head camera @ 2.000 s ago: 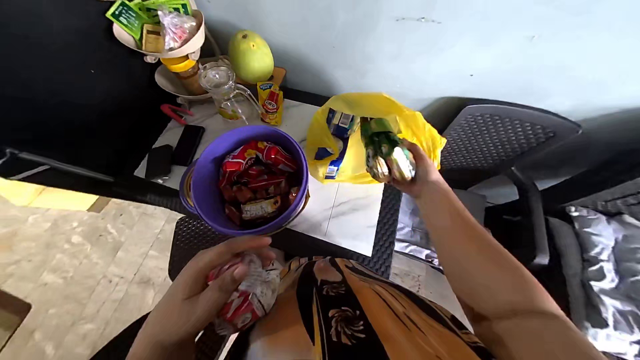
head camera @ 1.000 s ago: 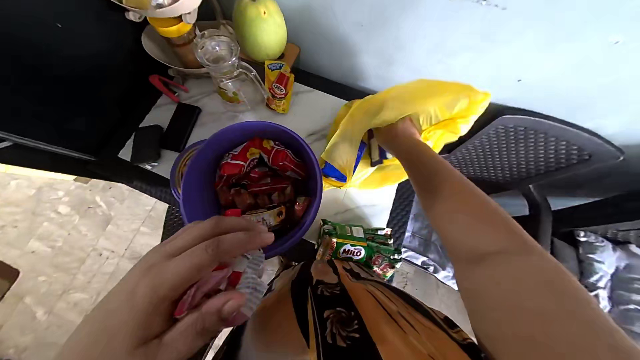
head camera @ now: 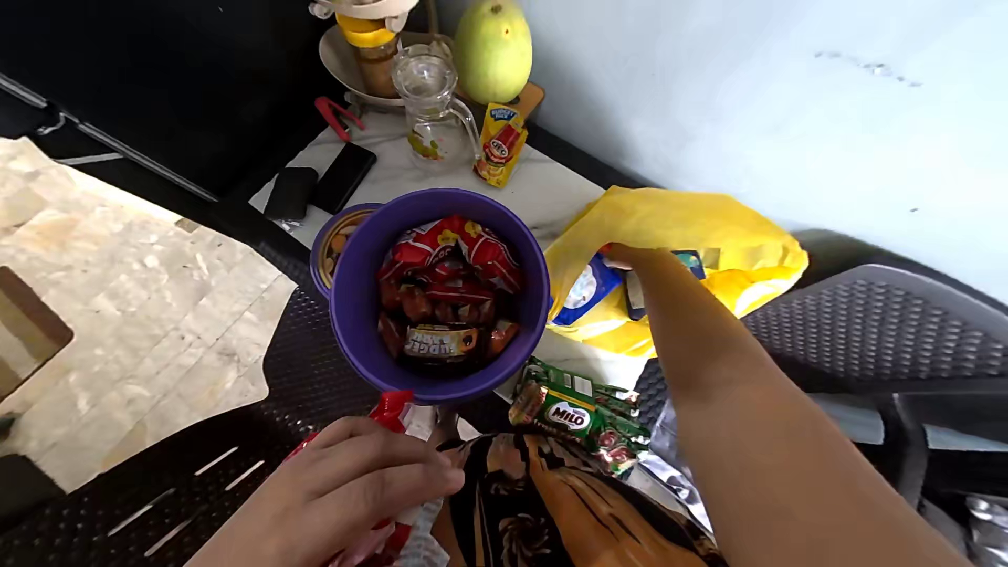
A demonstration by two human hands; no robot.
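Observation:
My left hand [head camera: 354, 488] is at the lower left, fingers curled over a red and white plastic packet [head camera: 394, 411]. Inside the yellow plastic bag [head camera: 709, 216] is my right hand [head camera: 626, 256]; its fingers are mostly hidden among blue packs [head camera: 589, 290]. Between the hands stands a purple bucket [head camera: 346, 315] holding red snack packets [head camera: 480, 248] and a dark fudge bar pack [head camera: 441, 342]. Green Milo packets [head camera: 571, 409] lie by the table's near edge, just below the bag.
On the marble-patterned table [head camera: 551, 177] are a glass pitcher [head camera: 433, 118], a yellow ketchup pouch [head camera: 501, 146], a pale green melon [head camera: 494, 51], two dark phone-like objects [head camera: 344, 177] and a red-handled tool [head camera: 339, 118]. A black woven chair [head camera: 890, 323] stands at right.
Two seconds ago my right hand held the green packets over the bag; they now lie near the table's edge, and that hand is in the bag. My left hand keeps its packet.

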